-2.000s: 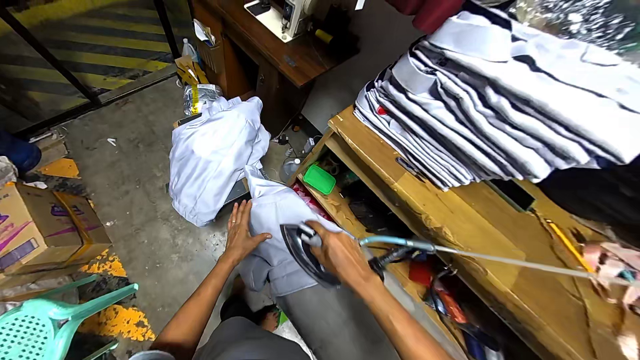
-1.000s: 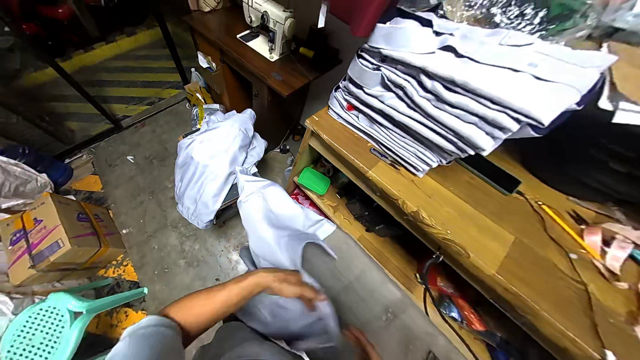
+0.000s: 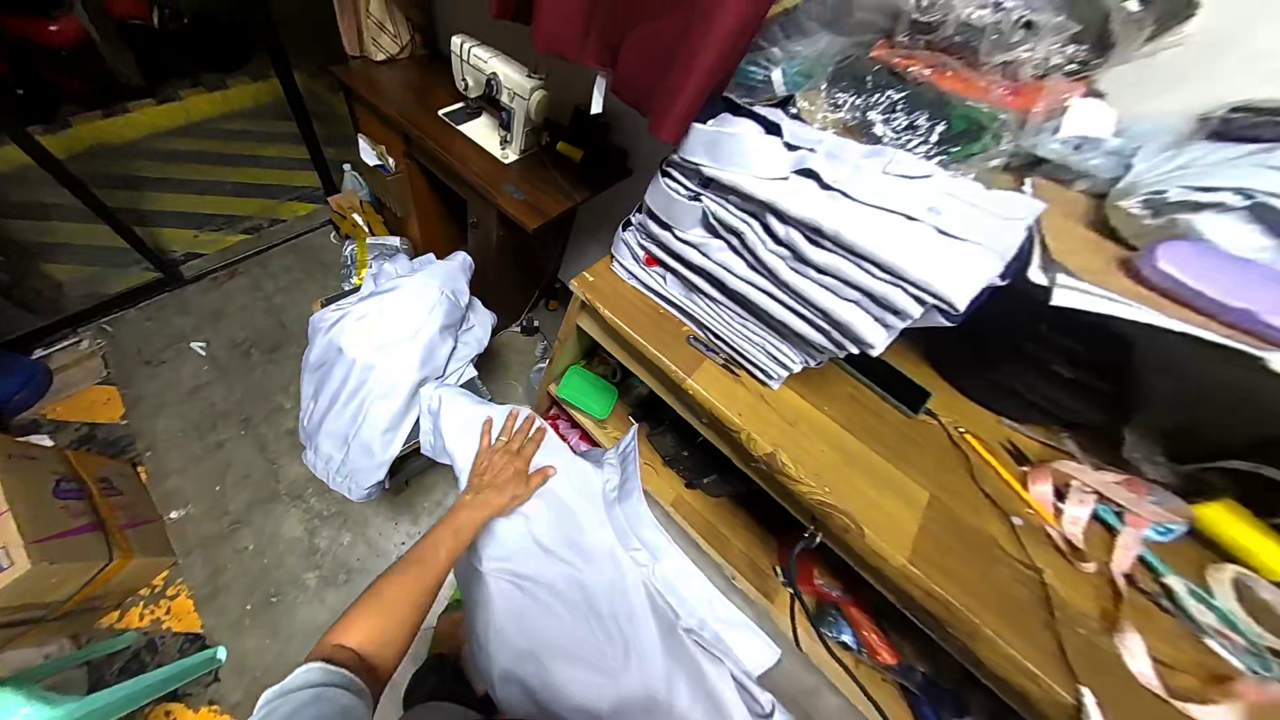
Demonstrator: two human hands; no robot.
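A pale shirt (image 3: 590,580) lies spread over a narrow grey padded surface, its collar band and front edge running along the right side. My left hand (image 3: 508,465) rests flat on its upper part, fingers spread, holding nothing. At the lower right corner, beside the table edge, a blurred bit of my right hand (image 3: 1256,696) shows; what it holds or touches is cut off. A heap of similar pale cloth (image 3: 375,370) sits just beyond the shirt's far end. On the wooden table (image 3: 840,450) rises a stack of folded pale shirts (image 3: 820,240). The iron is out of view.
A sewing machine (image 3: 498,100) stands on a dark wooden desk (image 3: 400,100). The table also bears a phone (image 3: 888,383), a yellow pencil (image 3: 1000,475) and a pink measuring tape (image 3: 1075,510). Its lower shelf holds a green plastic container (image 3: 587,391). A cardboard box (image 3: 75,530) is at left.
Two seconds ago my right hand held an iron on the cloth; that hand has moved off it to the far right. The shirt has been shifted and spread, and my left hand lies flat on it.
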